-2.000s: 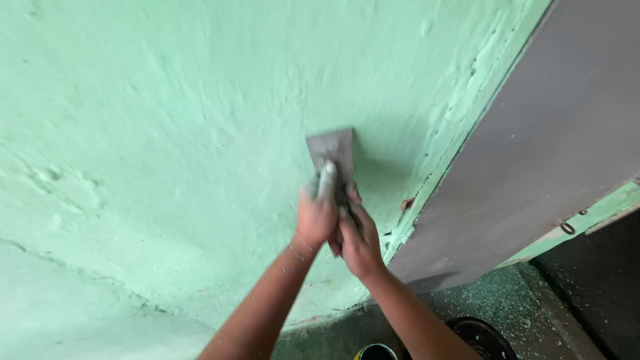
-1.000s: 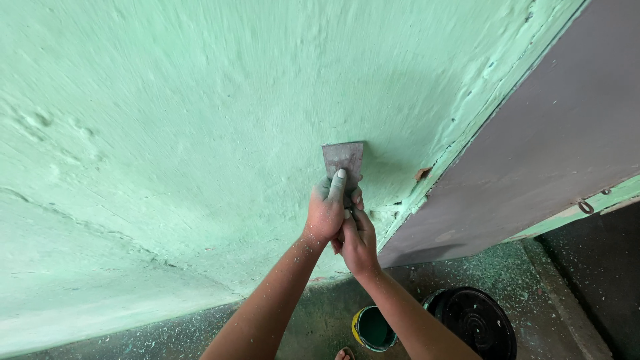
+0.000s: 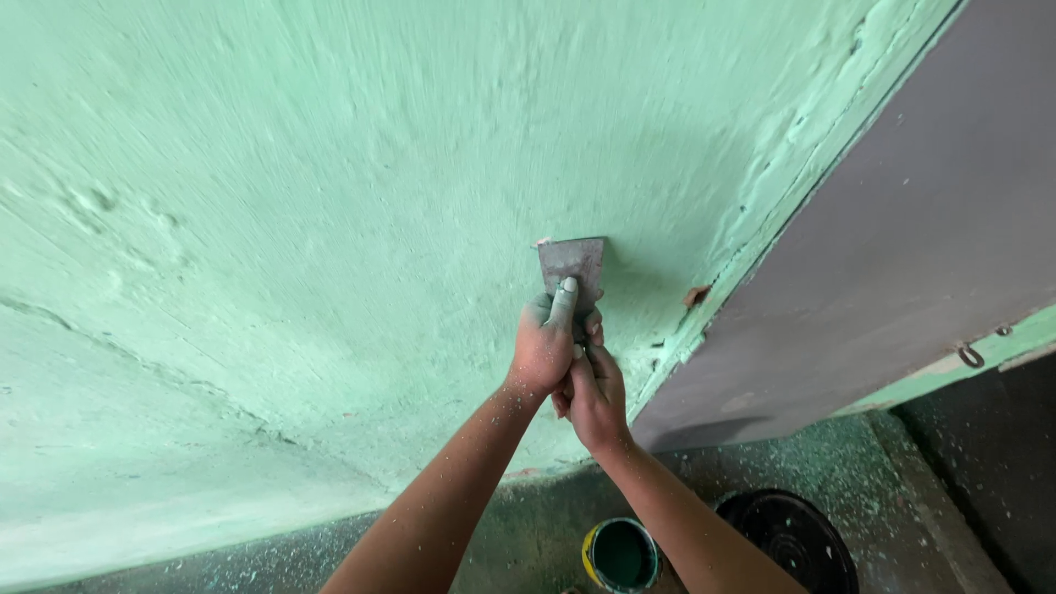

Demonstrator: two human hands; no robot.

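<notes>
A flat metal scraper [image 3: 572, 262] has its wide edge against the green painted wall [image 3: 371, 206], near the middle of the view. My left hand [image 3: 551, 334] grips it from the left, thumb laid along the blade. Just below and to the right, my right hand [image 3: 596, 388] closes around the scraper's handle, which the fingers mostly hide. Pale dust coats my fingers, and small flecks dot both forearms. A small pale chip [image 3: 542, 242] shows at the blade's left corner.
A grey door panel [image 3: 850, 239] meets the wall at right, with a brown hinge-like piece [image 3: 695, 296] at the edge. Below, an open can of dark green contents [image 3: 623, 554] and a round black lid or basin [image 3: 792, 540] stand on the floor [image 3: 544, 528], which is strewn with paint flakes.
Both hands keep hold of the scraper, its blade still at the wall. The view has shifted since the earliest frame, bringing more of the can and the black round object into sight.
</notes>
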